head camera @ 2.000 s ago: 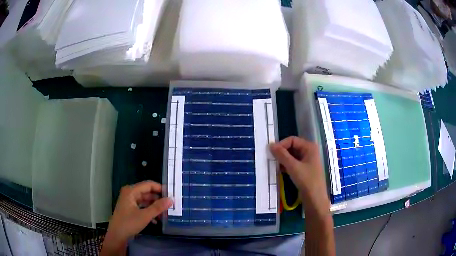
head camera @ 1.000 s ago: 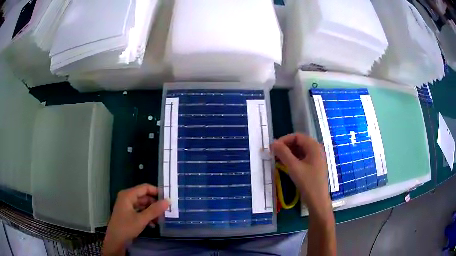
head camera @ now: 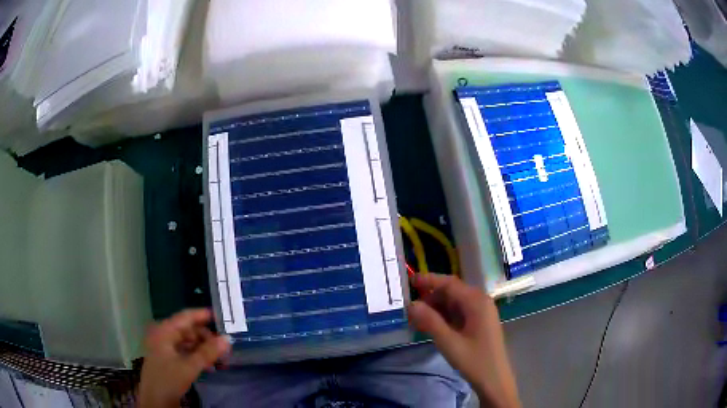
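The layup of dark blue solar cells point(head camera: 291, 215) lies in front of me on a pale sheet with a clear to grey border, slightly tilted in view. A white insulating strip point(head camera: 227, 231) runs along its left side; the right strip point(head camera: 373, 215) shows a gap in its dark line near the middle. My left hand point(head camera: 185, 351), somewhat blurred, pinches the lower left corner, thumb on top. My right hand point(head camera: 454, 319) is at the lower right edge, thumb and fingertips against it. Its fingertips are partly hidden at the edge.
Yellow scissor loops point(head camera: 430, 243) lie right of the layup. Spare blue cells point(head camera: 534, 175) rest on a pale green stack point(head camera: 626, 167) at right. White sheet stacks point(head camera: 299, 48) stand at the back. A glass-like stack point(head camera: 84, 263) is at left, with small white scraps point(head camera: 172, 226) beside it.
The view has shifted, so the layup appears further left and tilted. My right hand has slid from the middle of the right edge to near the lower corner. My left hand is now at the lower left corner.
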